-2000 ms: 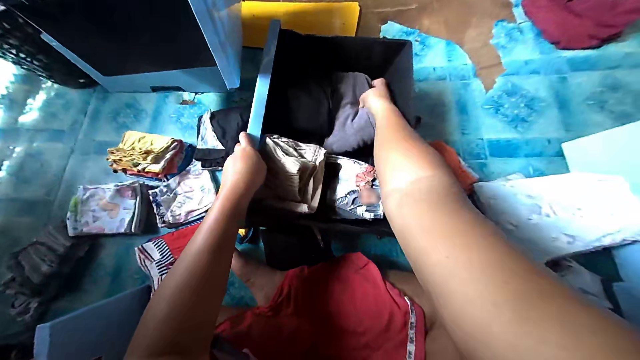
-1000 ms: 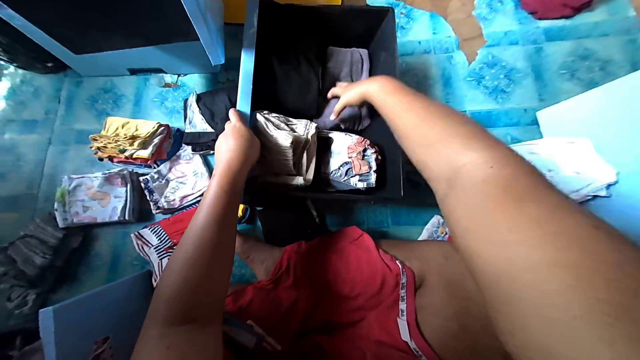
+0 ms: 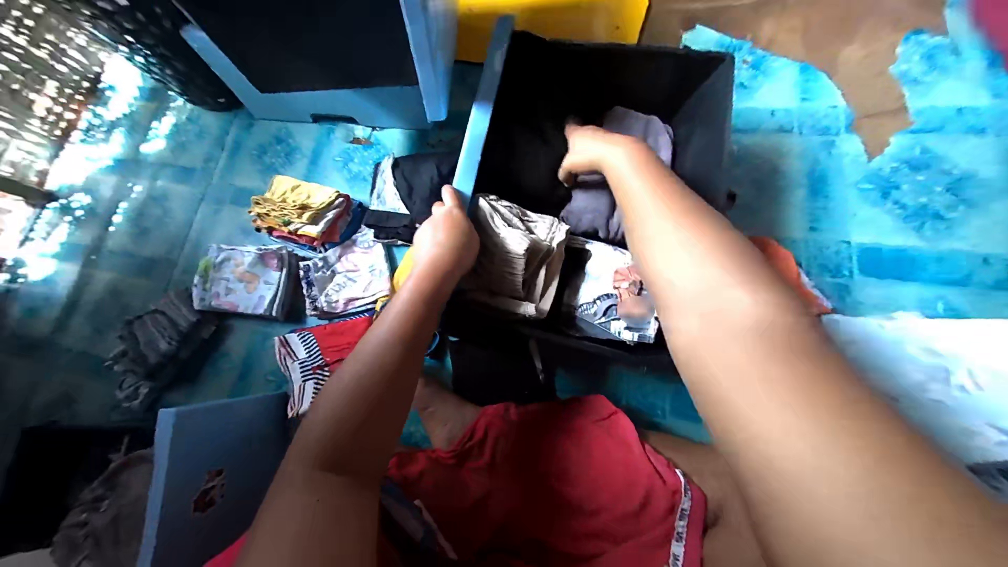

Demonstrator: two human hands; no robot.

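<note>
My left hand (image 3: pixel 446 240) grips the light-blue front panel of a black fabric-lined drawer (image 3: pixel 705 134) at its near end. My right hand (image 3: pixel 591 153) is inside the drawer, fingers partly bent over dark cloth, beside folded dark-grey cloth (image 3: pixel 642 130); whether it touches or holds cloth cannot be told. Nearer me in the drawer lie folded beige cloth (image 3: pixel 520 256) and folded patterned white cloth (image 3: pixel 602 287), side by side. The far left of the drawer is very dark.
Left of the drawer, on the blue patterned floor covering, are folded yellow cloths (image 3: pixel 295 203), printed white cloths (image 3: pixel 244 279), a dark-grey pile (image 3: pixel 157 342) and red striped cloth (image 3: pixel 335 339). A blue-framed cabinet (image 3: pixel 339 106) stands beyond. White cloth (image 3: pixel 921 370) lies at right.
My right hand has moved left from the dark-grey cloth toward the dark far-left part of the drawer. My left hand stays on the front panel.
</note>
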